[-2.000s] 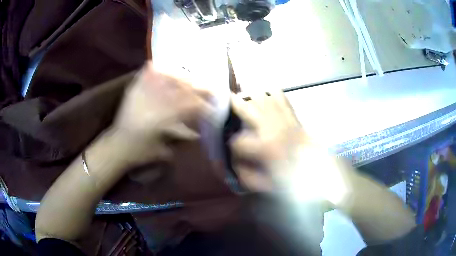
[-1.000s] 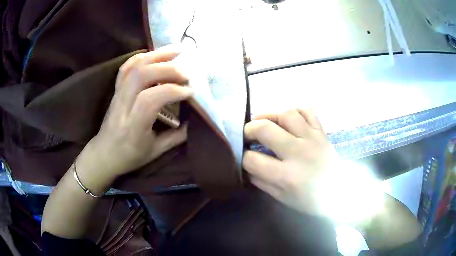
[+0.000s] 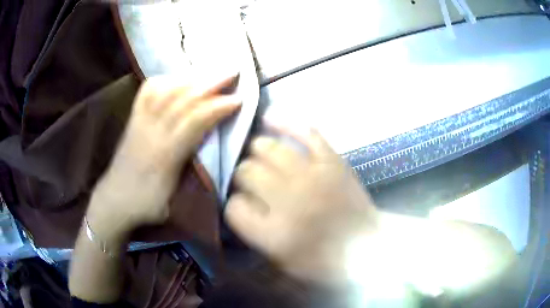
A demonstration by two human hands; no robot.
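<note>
The brown garment cloth [image 3: 78, 120] lies bunched on the left of the table and hangs over its front edge. An interfaced facing [image 3: 232, 141] with its whitish side up runs from the overlit machine bed down between my hands. My left hand [image 3: 163, 132] is blurred, with its fingers on the facing's left part, gripping cloth. My right hand [image 3: 289, 198] is blurred and holds the dark edge at the facing's lower right. Its fingertips are partly hidden. The needle and presser foot are out of view.
White tape strands [image 3: 457, 13] lie at the top right. A tape measure strip [image 3: 422, 147] runs along the table's front edge. A white board [image 3: 488, 201] is below the table at right. Folded brown pieces [image 3: 169, 280] are below at the lower left.
The view has shifted, so table and cloth appear further left and higher. The facing's lower part, lifted and folded back before, now lies narrower between my hands. Both hands keep hold.
</note>
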